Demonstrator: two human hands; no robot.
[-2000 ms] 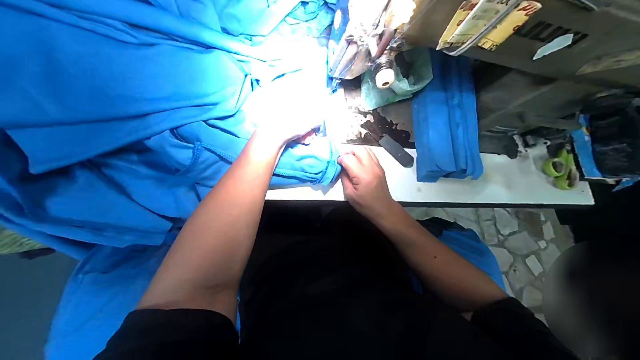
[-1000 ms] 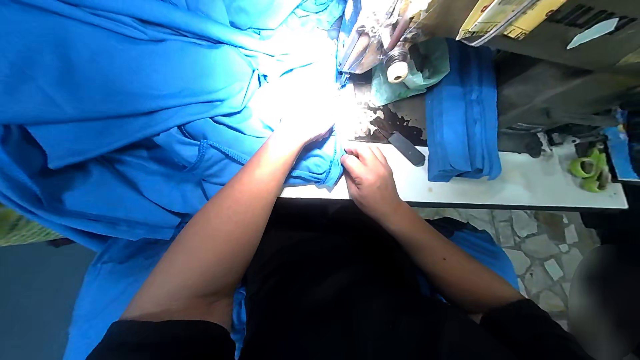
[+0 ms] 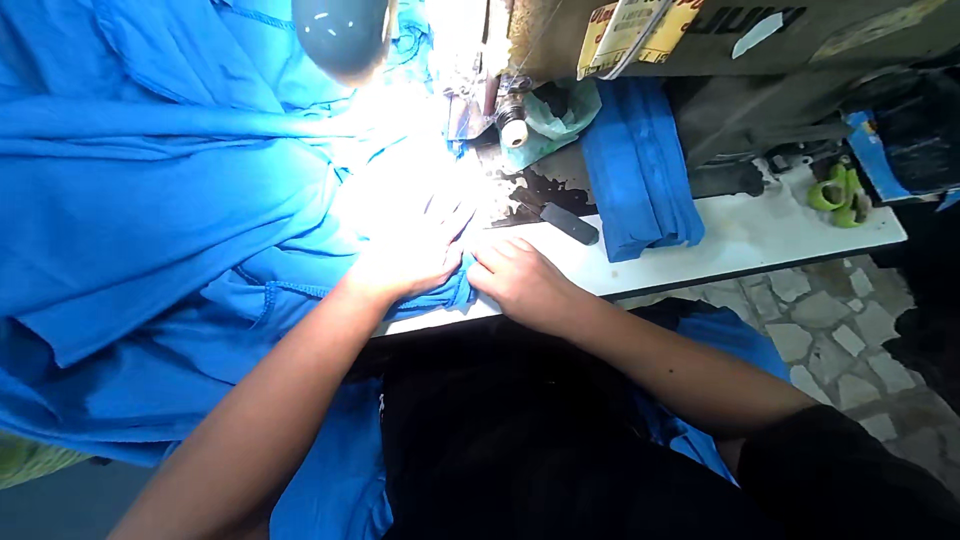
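Blue fabric (image 3: 187,217) with overlocked seams spreads in folds over the left of the white table and hangs past its front edge. My left hand (image 3: 409,255) lies on this cloth beside the sewing machine's needle area, partly washed out by glare. The fingers of my right hand (image 3: 521,281) are curled and pinch the cloth's right edge near the table's front. The sewing machine (image 3: 750,37) stands behind, its needle end lost in the bright light. A dark-handled tool (image 3: 568,223) lies just right of my right hand.
A stack of folded blue fabric pieces (image 3: 645,172) lies beside a pale green plastic bag (image 3: 559,124). Green-handled scissors (image 3: 840,196) rest at the right end of the white table (image 3: 757,232). A rounded grey lamp head (image 3: 341,34) hangs at the top, above the cloth.
The lamp head has come into view at the top as the view shifted. Both hands stay at the cloth's edge with little plain movement.
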